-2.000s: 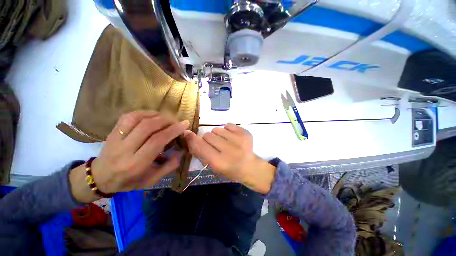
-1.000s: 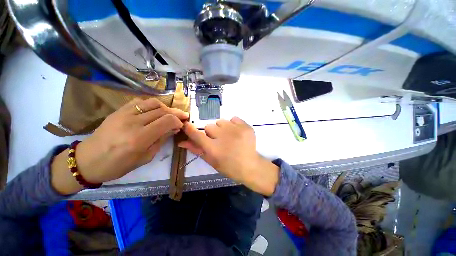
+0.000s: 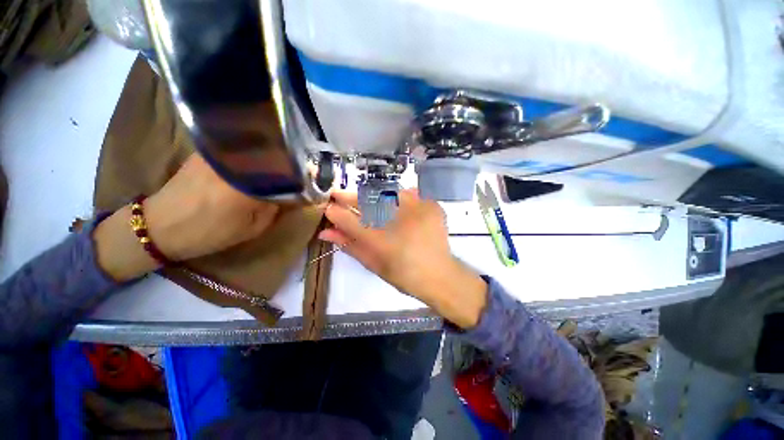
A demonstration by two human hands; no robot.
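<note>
The brown fabric panel (image 3: 133, 163) lies left of the needle area, with a pale beaded trim (image 3: 215, 284) along its lower edge. The brown strip (image 3: 316, 292) runs down from the presser foot area over the front table edge. My left hand (image 3: 211, 210) lies on the panel, its fingertips hidden behind the shiny curved part. My right hand (image 3: 400, 241) is just right of the strip, fingertips by the needle area, with a thin silver sliver (image 3: 320, 258) sticking out from its fingers. The grey ridged block (image 3: 379, 204) is beside these fingers.
The white machine head (image 3: 550, 86) covers the upper right. Thread snips (image 3: 497, 225) and a dark flat phone (image 3: 529, 187) lie right of the needle. A shiny curved part (image 3: 232, 103) blocks the upper left middle. Brown strips (image 3: 623, 369) hang at lower right; a blue crate (image 3: 185, 387) is below the table.
My left hand has moved up and its fingertips went behind the curved part. The panel has swung, its beaded edge now nearer the front. My right fingers are closer to the needle area. The view has shifted.
</note>
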